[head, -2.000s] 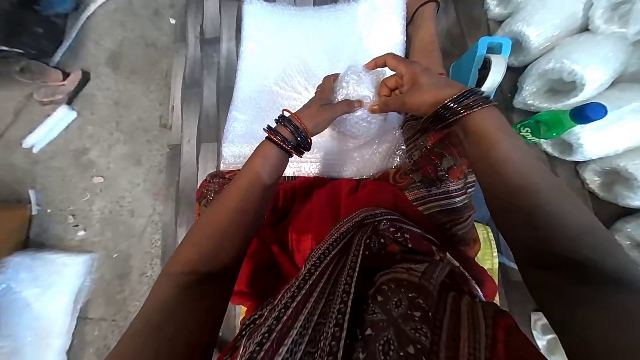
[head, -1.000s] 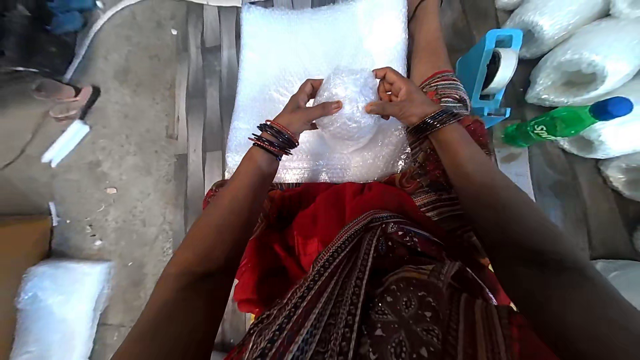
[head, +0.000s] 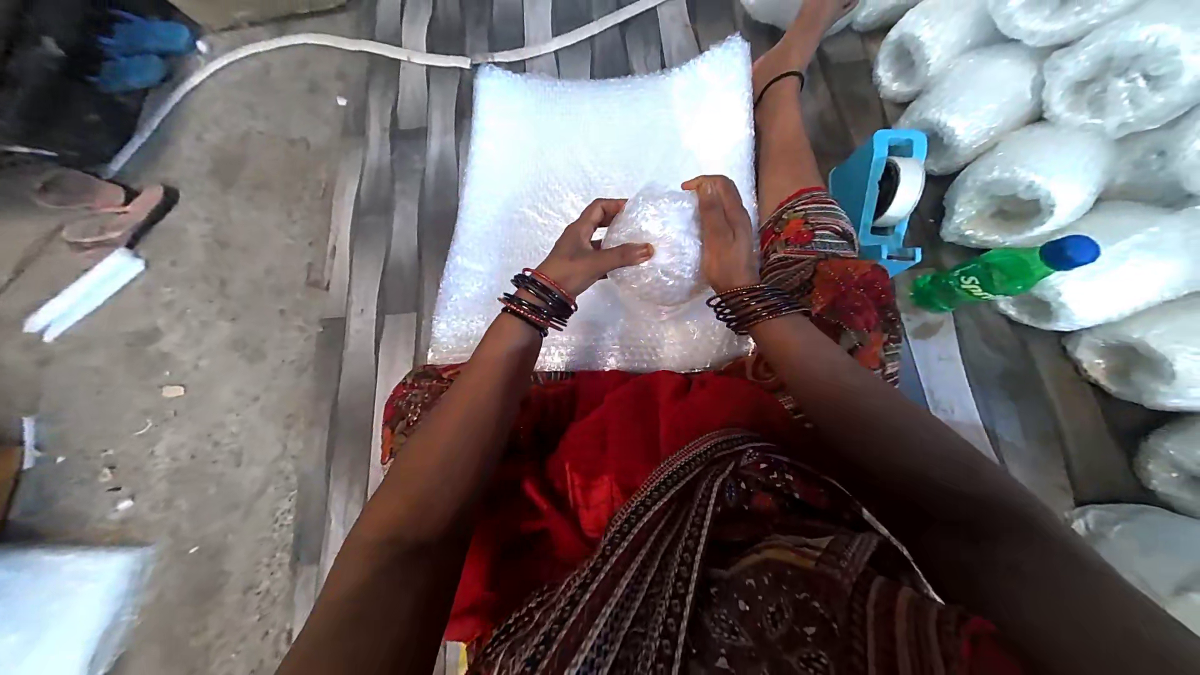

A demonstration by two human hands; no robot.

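A rounded bubble-wrapped bundle (head: 659, 246) is held between my two hands, above a stack of bubble wrap sheets (head: 600, 131) that lies in front of my lap. My left hand (head: 592, 251) grips the bundle's left side, its thumb across the front and its fingers behind. On the right side, my right hand (head: 727, 232) lies against the bundle with its fingers bent over the upper edge. What is inside the wrap cannot be seen.
At the right stand a blue tape dispenser (head: 858, 202) with a roll of tape, a green plastic bottle (head: 984, 279) and several bubble-wrapped rolls (head: 1027, 183). Sandals (head: 117, 220) lie on the floor at the left, and a white hose (head: 309, 39) crosses the far side.
My right hand has shifted from pinching the bundle's front to lying along its right side. My left hand still holds the left side.
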